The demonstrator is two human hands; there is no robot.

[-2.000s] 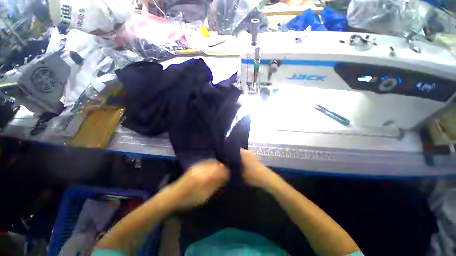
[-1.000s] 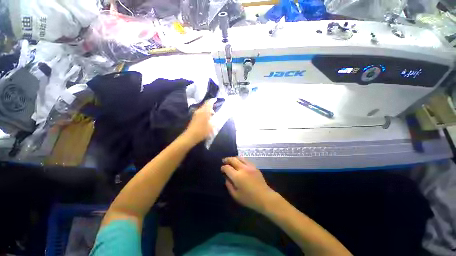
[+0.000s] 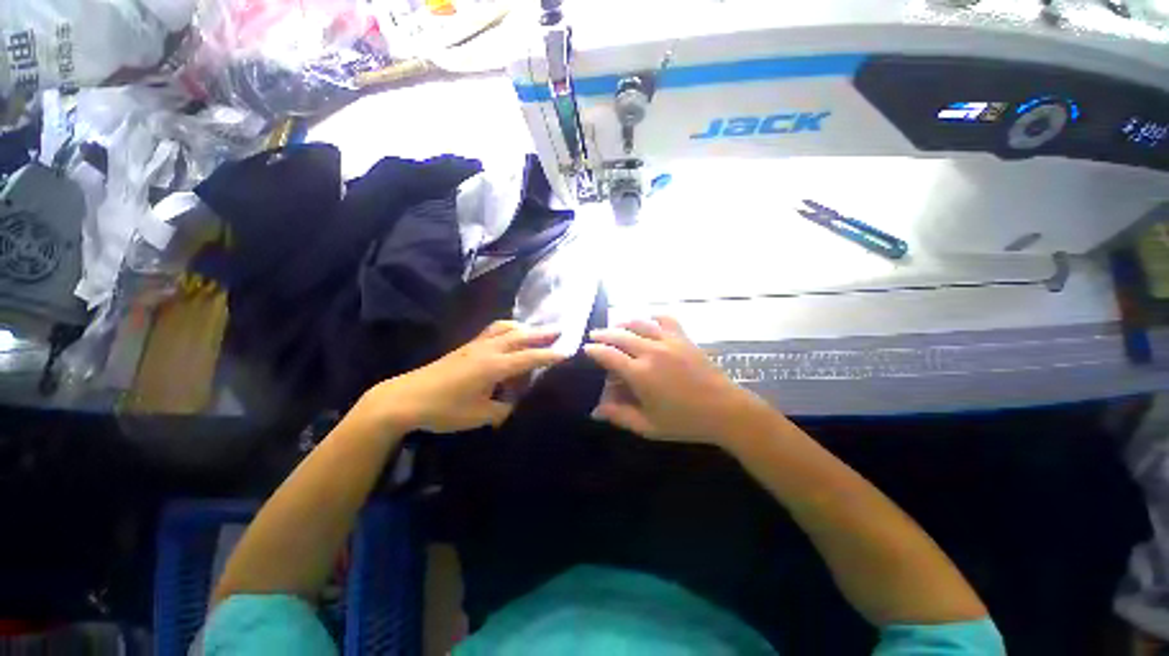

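The dark garment (image 3: 308, 276) lies heaped left of the needle and hangs over the table's front edge. A pale strip (image 3: 549, 292) on it runs toward the needle area of the white sewing machine (image 3: 756, 126). The presser foot is lost in lamp glare. My left hand (image 3: 468, 378) has its fingertips on the pale strip's near end. My right hand (image 3: 667, 382) is close beside it, fingers bent on the dark cloth at the strip's right edge. The cloth under the fingers is partly hidden.
Teal thread snips (image 3: 855, 231) lie on the bed right of the needle. A printed ruler (image 3: 820, 364) runs along the front edge. Plastic bags (image 3: 276, 58) and a brown packet (image 3: 180, 346) lie left. A grey device with a fan grille (image 3: 36, 250) stands far left. A blue basket (image 3: 385, 564) is below.
My left hand has come back from near the needle to the strip's near end. My right hand has moved up onto the cloth beside it. The view has shifted closer to the machine.
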